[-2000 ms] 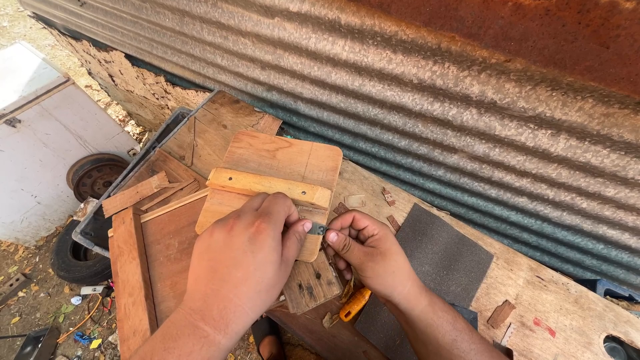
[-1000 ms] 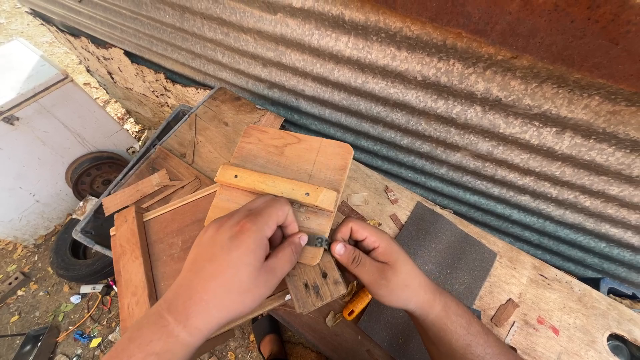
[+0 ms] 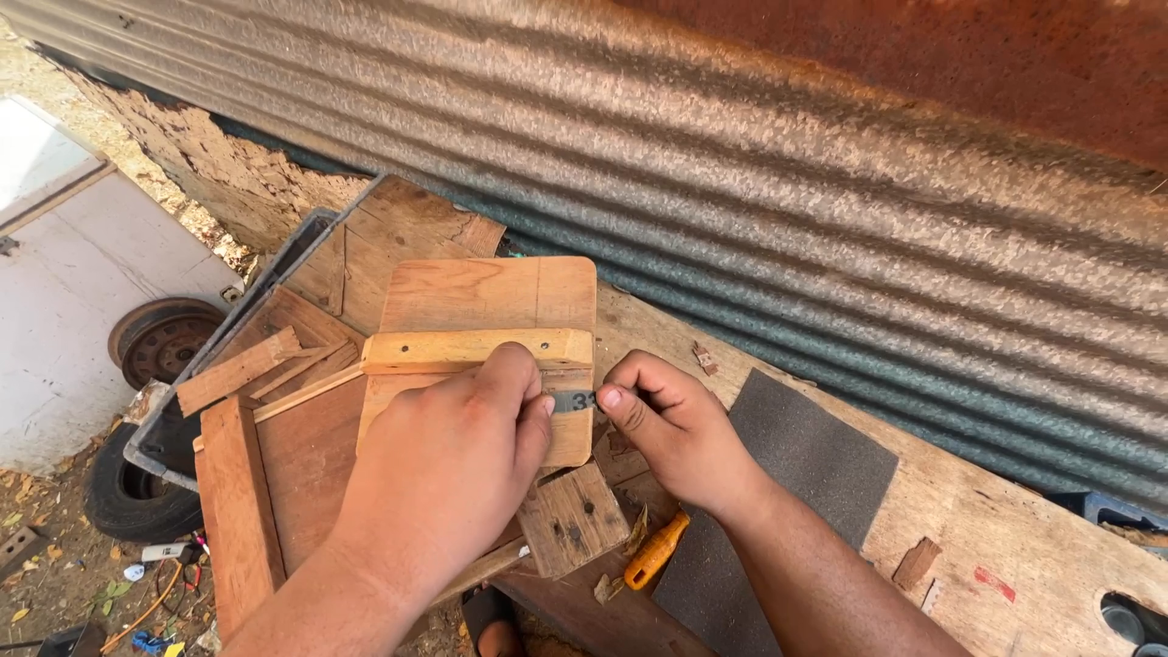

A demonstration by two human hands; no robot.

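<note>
A small grey strip bearing printed digits (image 3: 573,401) lies across a rounded wooden board (image 3: 493,292), below the yellowish wooden batten (image 3: 456,349) fixed on that board with dark-headed fasteners. My left hand (image 3: 456,447) rests over the board, its thumb and forefinger closed at the strip's left end. At the board's right edge, my right hand (image 3: 671,424) pinches the strip's other end between thumb and forefinger. Under the board's lower edge sits a wood block with dark holes (image 3: 575,520). What the strip is made of, I cannot tell.
An orange tool handle (image 3: 657,550) and a sheet of dark sandpaper (image 3: 785,484) lie on the plywood bench (image 3: 985,511). Wooden frame pieces (image 3: 242,502) and a grey plastic crate (image 3: 173,401) are at left. Corrugated metal sheeting (image 3: 684,182) runs behind. A tyre (image 3: 141,493) stands below left.
The board has turned and now sits straighter in view. Both hands keep hold of the strip, which now lies against the board's face near its right edge.
</note>
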